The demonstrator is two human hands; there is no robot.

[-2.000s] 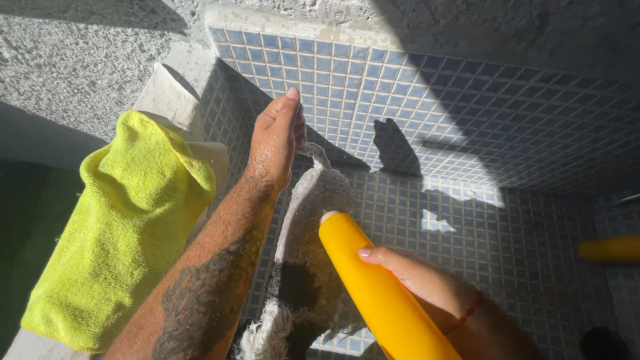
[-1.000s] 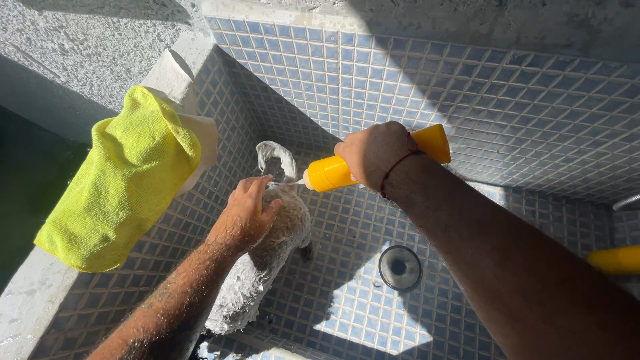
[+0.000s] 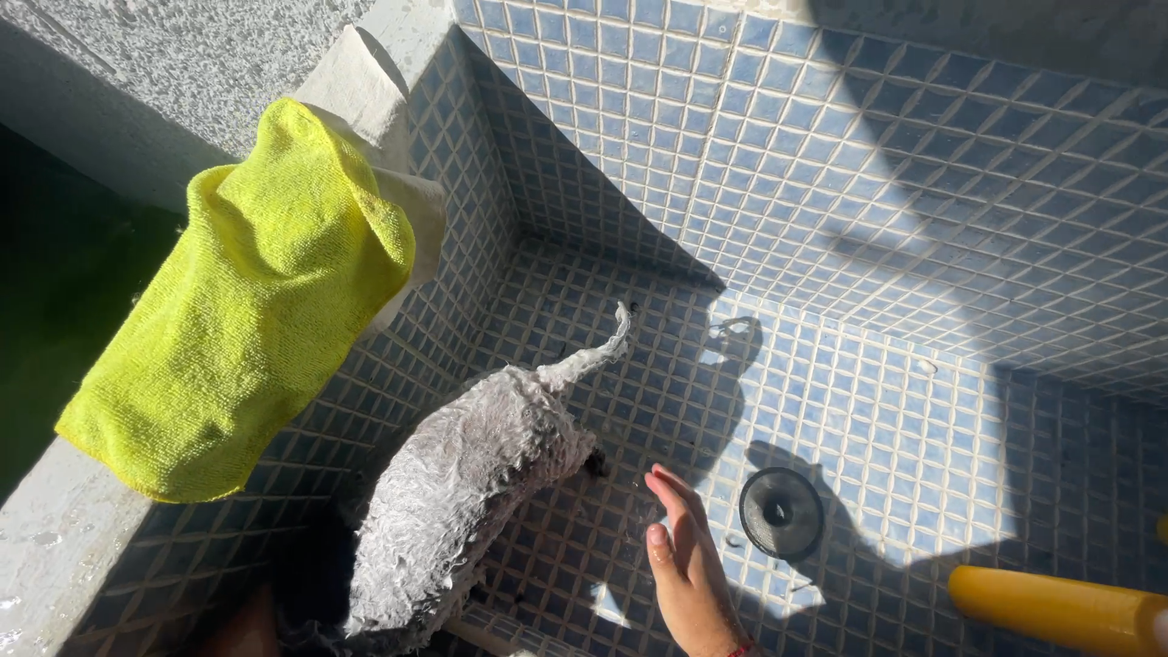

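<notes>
A small animal with wet, lathered white and grey fur [image 3: 447, 502] stands in a blue-tiled basin [image 3: 584, 82], its thin tail raised toward the back. My right hand [image 3: 693, 575], a red band at its wrist, is just right of the animal, thumb apart from the fingers, holding nothing. Of my left arm only a patch of shaded skin [image 3: 251, 630] shows at the bottom left beside the animal; the hand itself cannot be made out. The animal's head is also hidden. A yellow bottle [image 3: 1049, 602] lies at the lower right, away from my hands.
A lime-green microfiber cloth [image 3: 265, 319] drapes over the basin's left ledge [image 3: 82, 529], on top of a pale object [image 3: 415, 210]. A round drain strainer [image 3: 781, 514] sits in the basin floor. Part of another yellow thing [image 3: 1162, 529] shows at the right edge.
My right hand has let go of the yellow bottle and come down beside the animal. My left hand has left the animal's rump near the tail. The view has shifted.
</notes>
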